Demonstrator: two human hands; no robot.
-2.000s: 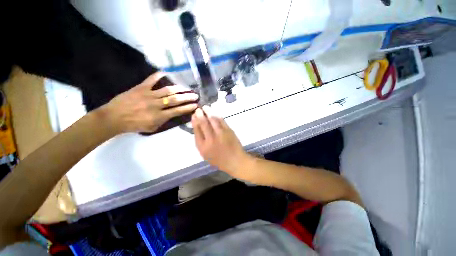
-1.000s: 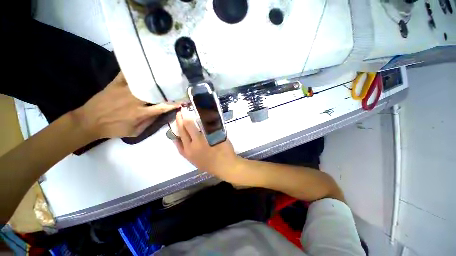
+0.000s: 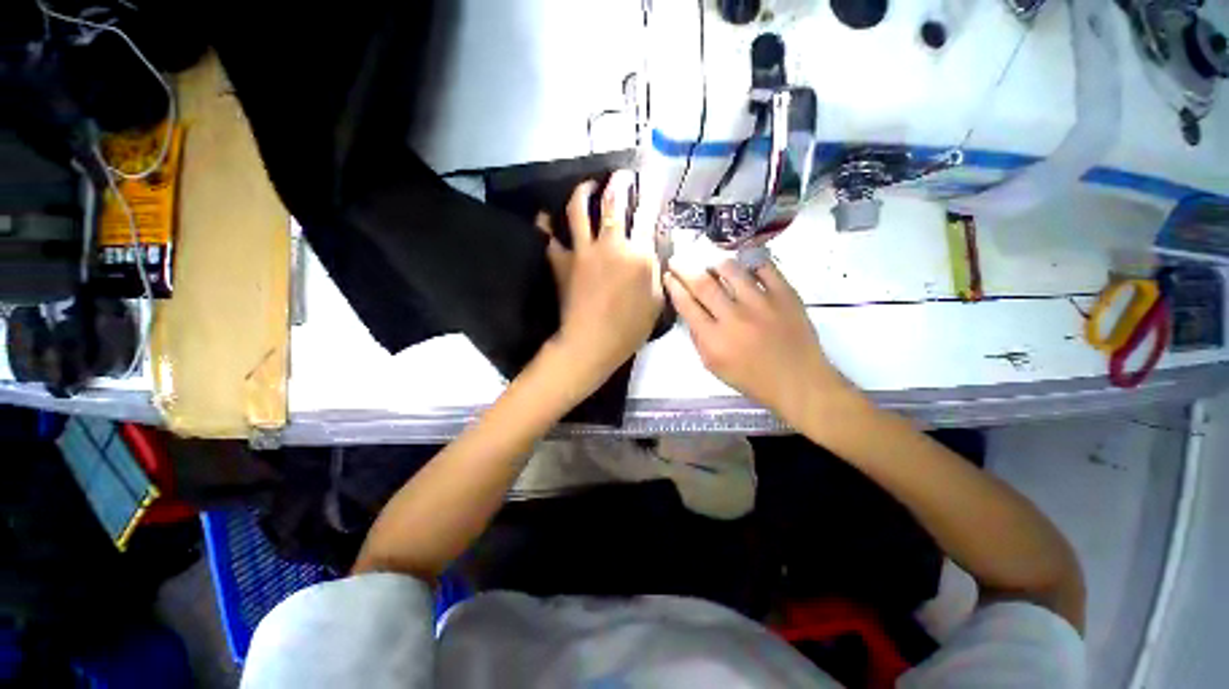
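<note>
A large black garment panel (image 3: 364, 189) runs from the back left of the white table to the sewing machine (image 3: 890, 81). A smaller dark cut piece (image 3: 519, 189) lies by it, under my left hand. My left hand (image 3: 607, 289) presses flat on the dark cloth, fingers spread, left of the needle area. My right hand (image 3: 748, 330) is at the presser foot (image 3: 714, 222), fingertips bent down close to the cloth's edge; whether they pinch it is hidden. The shiny guard loop (image 3: 793, 155) hangs just behind my right fingers.
Yellow-green and red snips (image 3: 964, 256) lie on the machine bed. Yellow and red scissors (image 3: 1129, 327) lie at the right end. A tan cardboard sheet (image 3: 216, 269) and an orange-black box (image 3: 139, 209) are at the left. A blue basket (image 3: 263, 565) stands below the table's front edge (image 3: 404, 425).
The view has shifted, showing more of the left side. My left hand has turned and now lies flat with fingers pointing away. The cloth has swung to lie more lengthwise beside the needle.
</note>
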